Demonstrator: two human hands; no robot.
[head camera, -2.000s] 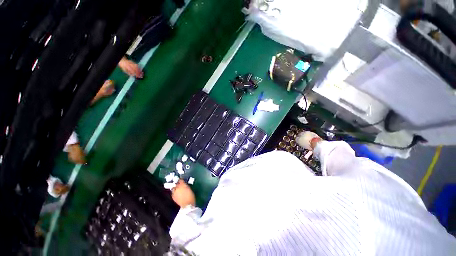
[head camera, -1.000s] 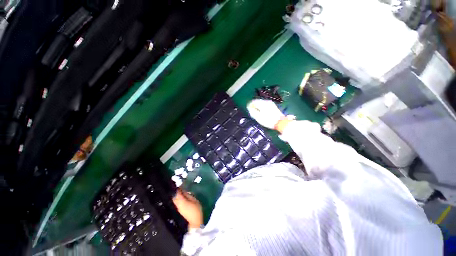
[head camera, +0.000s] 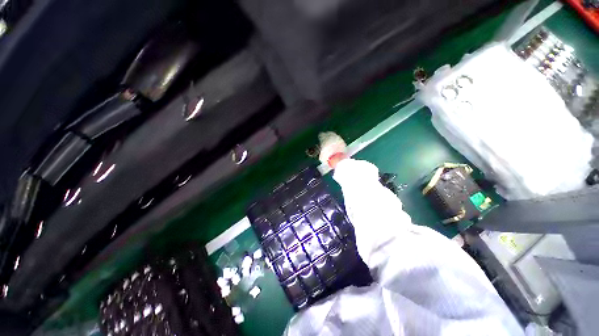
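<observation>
My right hand (head camera: 332, 148), in a white glove with a red band at the wrist, reaches past the far edge of the glossy black compartment tray (head camera: 309, 237). Its fingers are beside a small dark item (head camera: 313, 151) on the green surface; whether they hold it cannot be told. My left hand is not in view. White pads (head camera: 246, 266) lie scattered left of the tray. A few dark binder clips (head camera: 390, 182) show partly behind my right sleeve.
Black foam trays (head camera: 157, 298) with clipped units stand at lower left. A black box with yellow strips (head camera: 452, 191) is at right. Plastic-wrapped white trays (head camera: 512, 125) are at upper right. A dark overhead shelf (head camera: 217, 98) spans the upper left. A small item (head camera: 420, 75) lies near the wrapped trays.
My right hand has moved from the parts bin, past the clips, to beyond the tray's far edge. My left hand has left the picture. The view has shifted.
</observation>
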